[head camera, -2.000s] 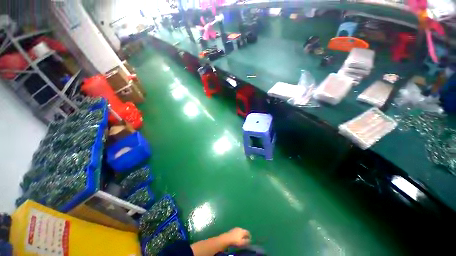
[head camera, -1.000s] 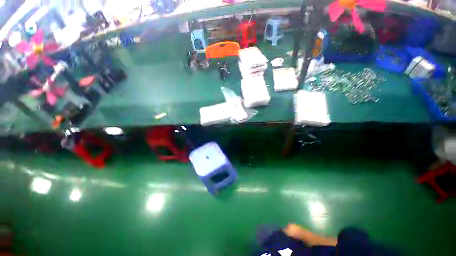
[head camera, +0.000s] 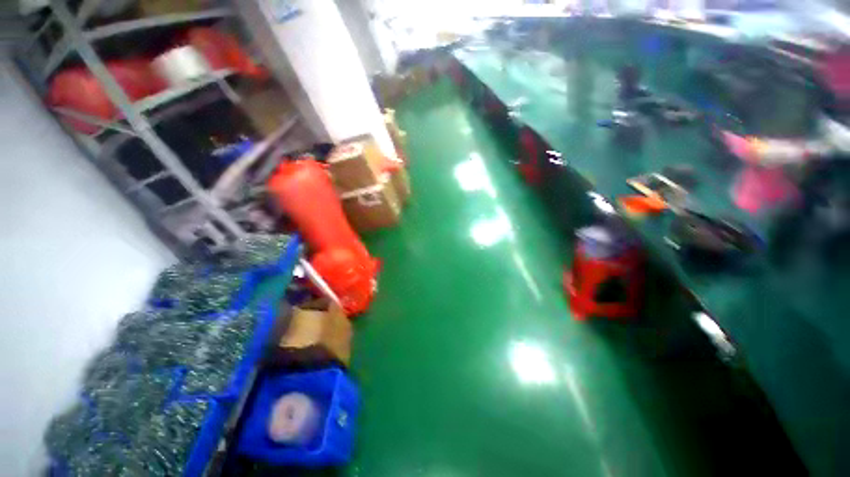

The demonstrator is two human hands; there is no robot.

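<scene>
Neither my left hand nor my right hand is in view. Nearest in front of me on the left are blue parts bins (head camera: 266,321) heaped with small green and silver circuit boards (head camera: 140,391). Beside them on the floor is a blue bin (head camera: 337,419) with a pale pinkish round thing (head camera: 294,418) inside. An open brown carton (head camera: 317,333) stands just behind that bin. The picture is blurred, so fine detail cannot be told.
Red plastic sacks (head camera: 317,210) lie beside grey shelving (head camera: 121,93) and stacked brown cartons (head camera: 371,200). A green floor aisle (head camera: 447,373) runs ahead. A red stool (head camera: 606,284) stands at the edge of the long green bench (head camera: 802,345) on the right, which holds blurred dark items.
The view has swung left from the bench to the bins and aisle. The hand and forearm seen earlier at the bottom, the blue-white stool and the whitish packs are out of the picture.
</scene>
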